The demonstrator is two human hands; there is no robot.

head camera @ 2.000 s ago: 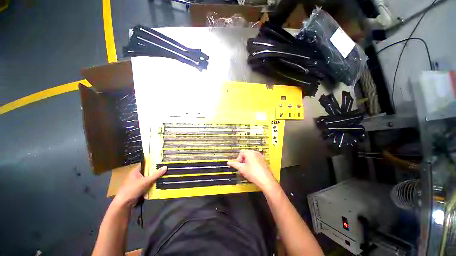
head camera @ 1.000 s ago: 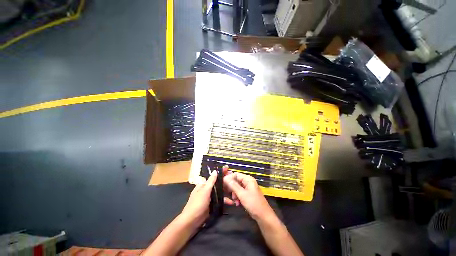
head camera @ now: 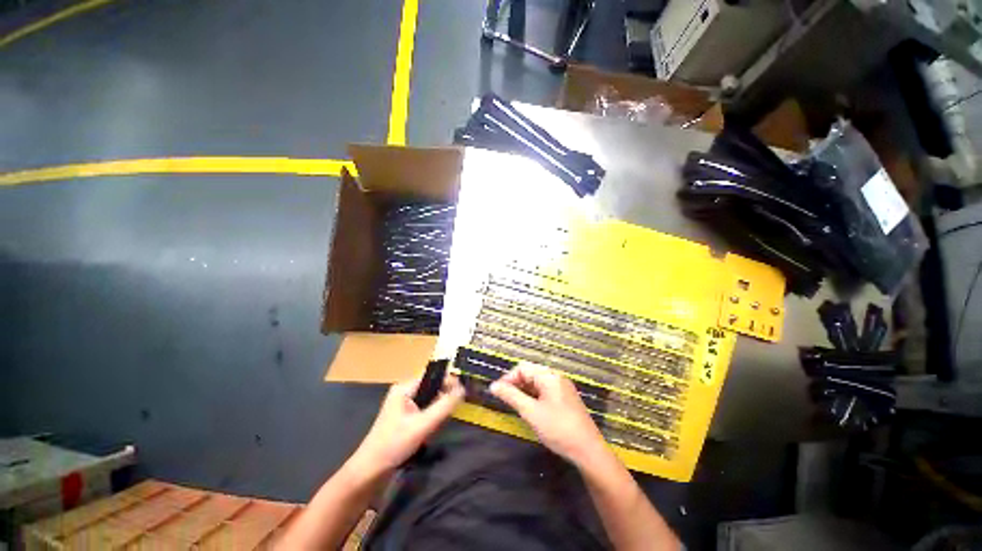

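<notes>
The yellow template [head camera: 646, 253] lies tilted on the metal table, with parallel slots across its middle. A black strip [head camera: 481, 364] lies in a lower slot, partly under my right hand. My left hand [head camera: 415, 414] is at the template's lower left corner and holds black strips [head camera: 432, 380] between thumb and fingers. My right hand [head camera: 544, 400] is over the lower slots, thumb and forefinger together at a black strip. Its fingertips partly hide the strip. A small yellow plate [head camera: 751, 298] sits at the template's right corner.
An open carton [head camera: 355, 258] of black strips stands at the table's left edge. Strip bundles lie at the back [head camera: 538, 142], at the back right [head camera: 754, 199] and at the right [head camera: 851, 371]. A plastic bag [head camera: 878, 231] with a white label lies beside them. Wooden slats [head camera: 162, 522] are at lower left.
The view has turned, so table and template appear further right and more tilted. My left hand's strips have moved from in front of my body to the template's left corner. My right hand has moved over the slots.
</notes>
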